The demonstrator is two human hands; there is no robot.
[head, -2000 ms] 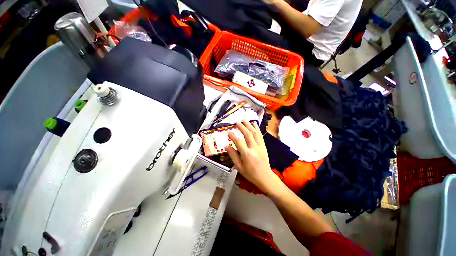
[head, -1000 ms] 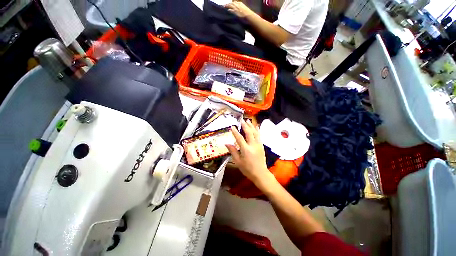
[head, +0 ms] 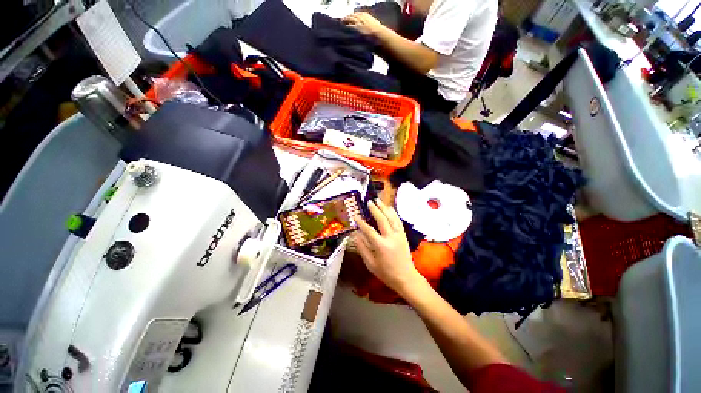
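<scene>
A smartphone with a bright, colourful screen lies across the white accessory tray at the right end of the sewing machine. My right hand is at the phone's right end, fingers apart, thumb and fingertips by its edge; it does not grip the phone. Pen-like tools lie in the tray behind the phone. Purple-blue thread snips lie on the machine table in front of the tray. My left hand is not in view.
An orange basket with bagged items stands behind the tray. A white roll lies on orange cloth, beside heaped navy pieces. Pale troughs stand at right. A person in a white shirt handles dark fabric behind.
The phone's screen has changed from a pale picture to a darker, colourful one. My right hand has drawn slightly off the screen to the phone's edge. The camera view has shifted.
</scene>
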